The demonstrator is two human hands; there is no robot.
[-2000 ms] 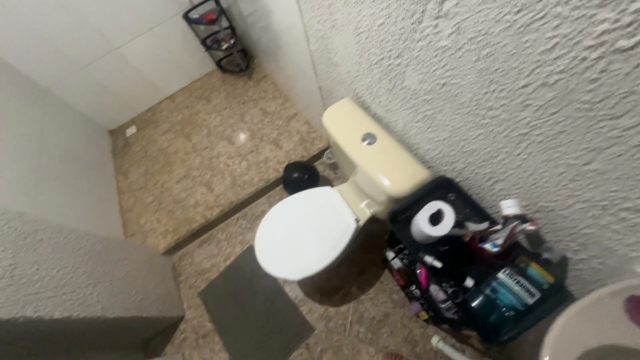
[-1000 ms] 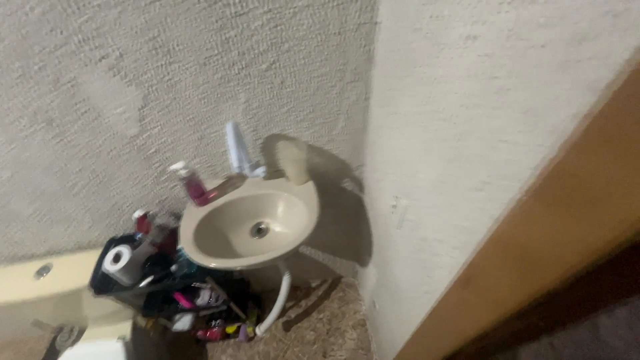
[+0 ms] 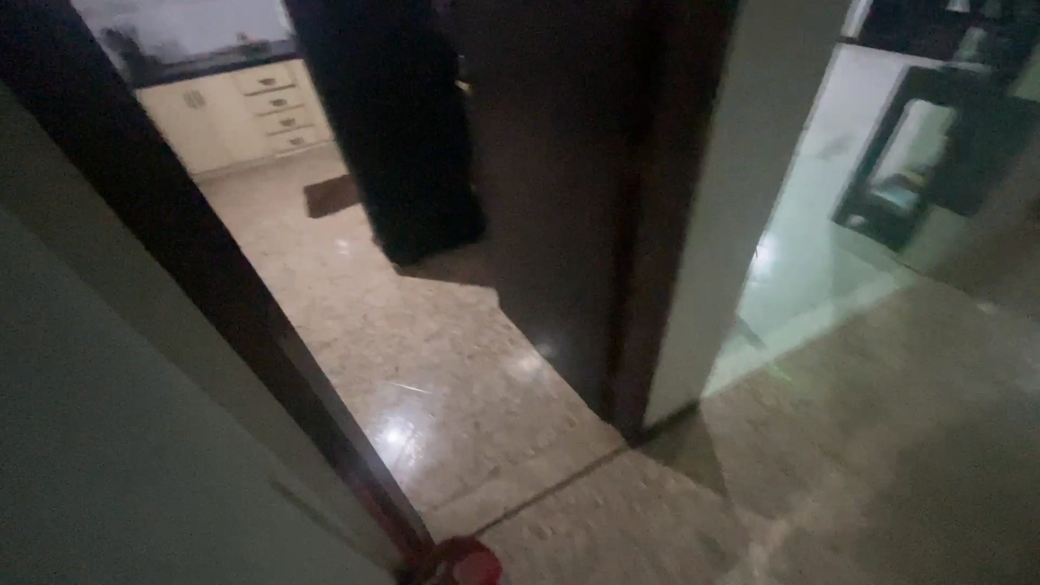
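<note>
Neither my left hand nor my right hand shows in the head view. A doorway with a dark frame (image 3: 244,268) stands in front, its dark door (image 3: 569,203) swung inward on the right. Through the opening I see cream drawers and cupboards (image 3: 219,122) under a dark countertop (image 3: 219,63). A tall black object (image 3: 398,130), blurred, stands beside the door. At the foot of the left door frame sits a red object (image 3: 471,561), partly cut off by the bottom edge; its kind is unclear.
Shiny patterned floor tiles (image 3: 455,366) run through the doorway. A brown mat (image 3: 331,197) lies near the cupboards. Walls (image 3: 715,203) flank the door frame. At the upper right, a dark piece of furniture (image 3: 886,162) stands on a pale, lit floor.
The view has swung from a bathroom with a toilet, then a washbasin, to a doorway opening onto a room with cupboards.
</note>
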